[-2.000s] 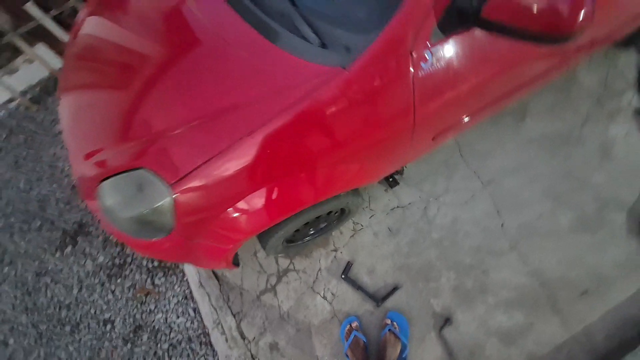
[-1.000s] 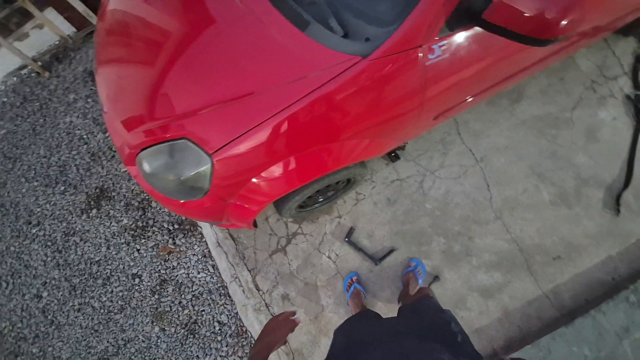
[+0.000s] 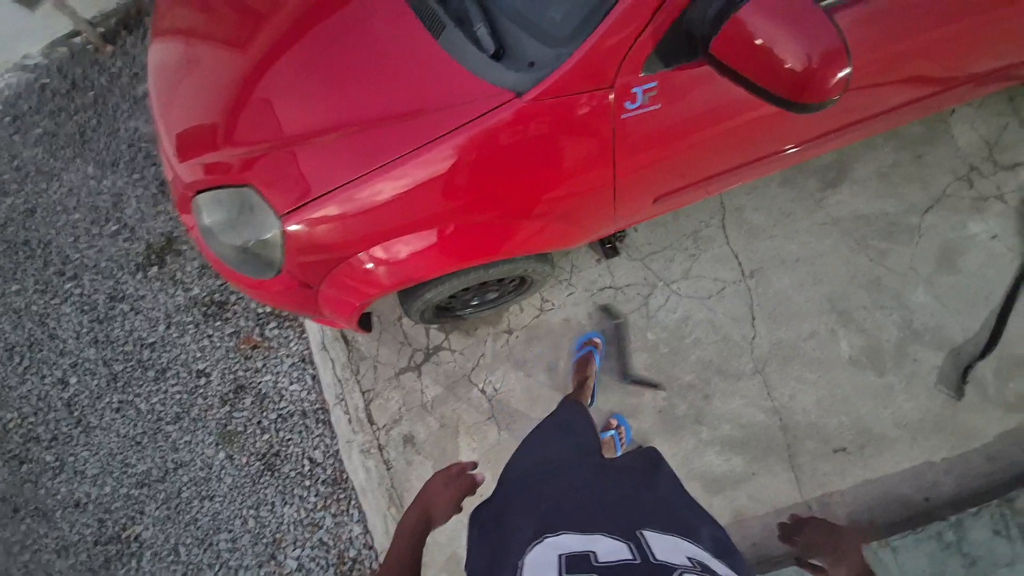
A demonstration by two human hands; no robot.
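My left hand [image 3: 450, 492] hangs beside my dark shorts, fingers slightly curled and apart, holding nothing. At the lower right, my right hand [image 3: 818, 540] is also free of any object, its fingers loosely spread. A red car [image 3: 496, 168] stands ahead, with its front wheel [image 3: 484, 296] resting on cracked concrete. Behind that wheel, a dark metal device, possibly a jack [image 3: 612, 243], shows under the sill. A bent black metal bar [image 3: 622, 348] lies on the ground by my feet, close to my blue flip-flop [image 3: 590, 344].
Gravel [image 3: 160, 416] lies left of the concrete edge [image 3: 340, 400]. A long black bar-like object [image 3: 996, 332] is at the right. A low raised kerb [image 3: 888, 484] runs along the lower right. The car's side mirror [image 3: 788, 48] juts out above the concrete.
Both hands now show; one second ago only the left did, and two seconds ago neither. One foot has stepped forward beside the bent bar. The view has shifted.
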